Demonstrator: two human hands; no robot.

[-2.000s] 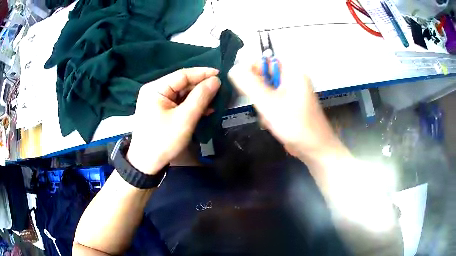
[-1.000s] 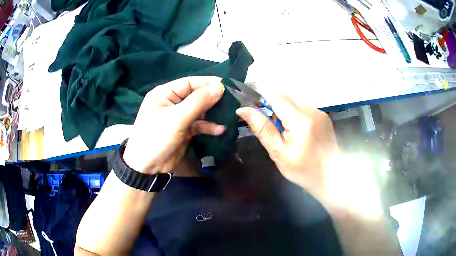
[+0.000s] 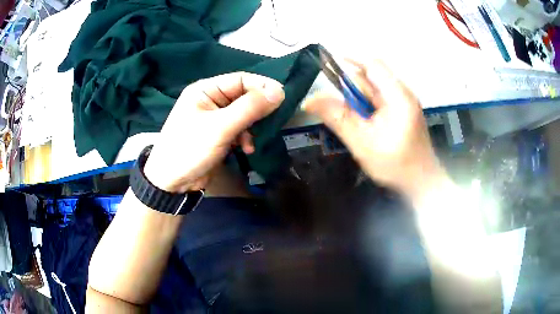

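The dark green garment fabric [image 3: 166,67] lies in a heap on the table at the left, and a narrow part hangs over the front edge. My left hand [image 3: 227,126], with a black watch band, pinches the fabric edge between thumb and fingers. My right hand [image 3: 387,122] is slightly blurred and holds the blue-handled thread snips [image 3: 350,91]. The blade tips are at the raised top corner of the fabric, right of my left fingertips. Whether the blades touch or cut it I cannot tell.
Red-handled scissors [image 3: 455,26], a slim teal stick [image 3: 495,34] and small black pieces [image 3: 522,46] lie on the table at the upper right. A ruler tape [image 3: 516,84] runs along the blue front edge. A thin thread loop [image 3: 252,248] lies on my dark-clothed lap.
My right hand with the snips came in to my left fingertips, then moved up and right to the fabric's top corner. My left hand keeps its pinch; the fabric strip now stretches further right.
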